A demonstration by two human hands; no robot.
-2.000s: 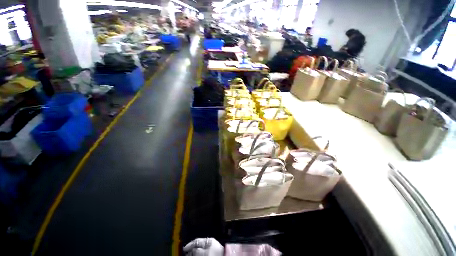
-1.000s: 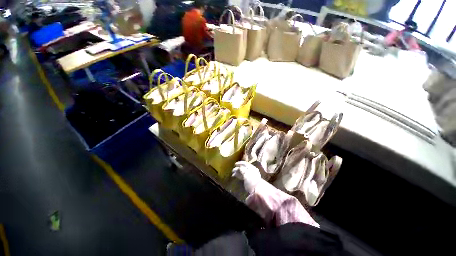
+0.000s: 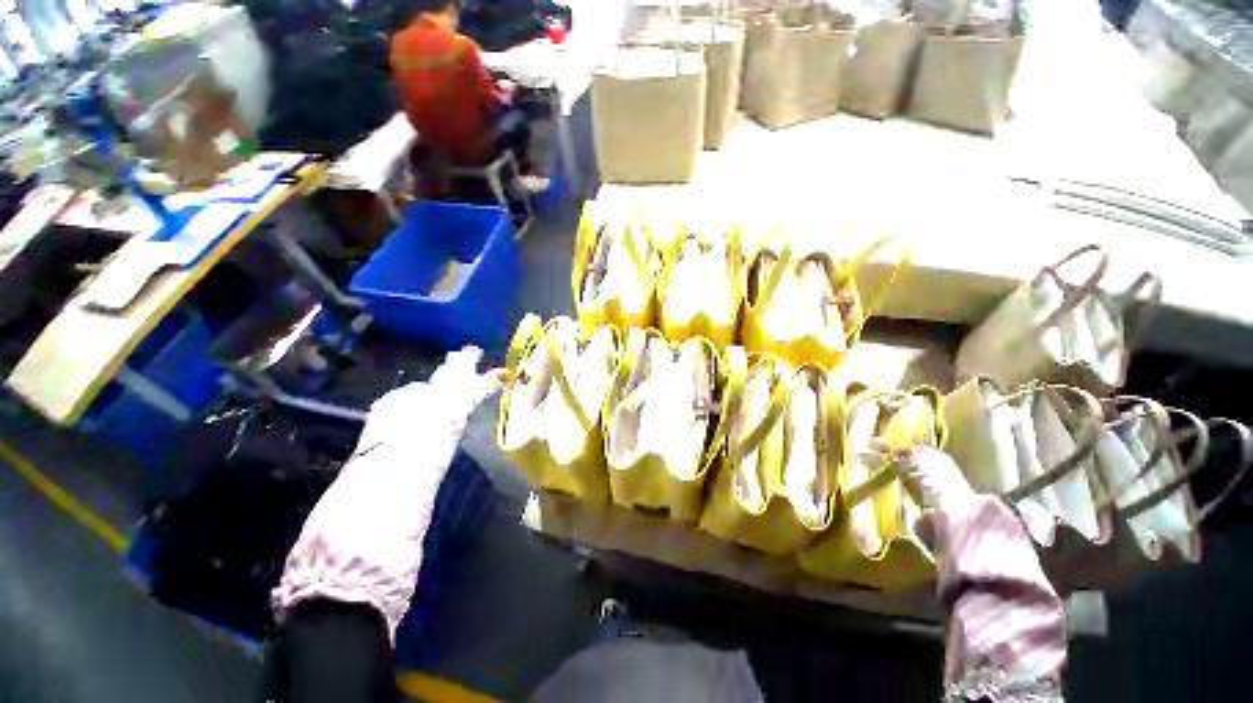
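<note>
Yellow tote bags stuffed with white paper stand in two rows on a low cart (image 3: 660, 544). My left hand (image 3: 470, 376), in a white glove, is at the left end of the front row, beside the leftmost yellow tote bag (image 3: 550, 460); its grip is unclear. My right hand (image 3: 918, 470) reaches over the opening of the rightmost front yellow tote bag (image 3: 868, 543), at its handle; its fingers are blurred, so I cannot tell if they are closed. Taupe tote bags (image 3: 1024, 460), also stuffed, stand to the right.
Taupe totes (image 3: 649, 131) stand along the back of the long white table (image 3: 879, 206), with dark strips (image 3: 1141, 220) on its right. A blue bin (image 3: 440, 275) and a wooden-edged table (image 3: 179, 289) are at the left. A person in orange (image 3: 443, 83) sits behind.
The view has turned and moved closer to the yellow totes. My left hand has come into view at the row's left end. A gloved hand was at the yellow totes' near end before; my right hand is there now.
</note>
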